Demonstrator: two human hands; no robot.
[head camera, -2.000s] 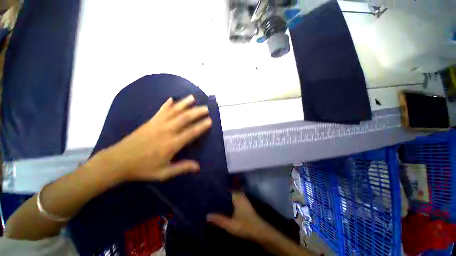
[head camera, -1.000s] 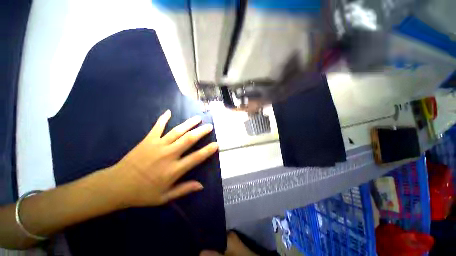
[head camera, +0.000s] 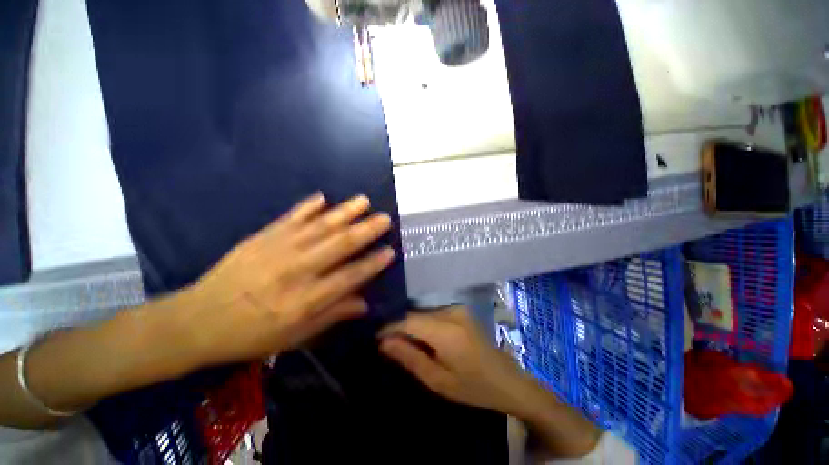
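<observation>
A large navy garment panel (head camera: 236, 118) lies over the white machine bed and hangs over the front edge toward the lap. Its right edge runs beside the presser foot and needle (head camera: 364, 56), under a bright light. My left hand (head camera: 295, 268) lies flat on the panel near the table edge, fingers slightly apart. My right hand (head camera: 445, 354) is below the table edge, its thumb and fingers closed on the panel's right edge. A grey knurled knob (head camera: 459, 32) stands right of the needle. The rest of the machine head is out of view.
A small navy piece (head camera: 577, 109) lies right of the needle. A phone (head camera: 750, 180) lies on the right table edge, with red and yellow handles (head camera: 809, 123) beyond. Blue crates (head camera: 627, 336) with red bags (head camera: 732, 386) stand below. More navy cloth (head camera: 14, 136) lies far left.
The panel has moved up past the needle, away from me, since the earliest frame. My right hand has risen into fuller view at the panel's edge. The view has tilted down, so the machine head is mostly gone.
</observation>
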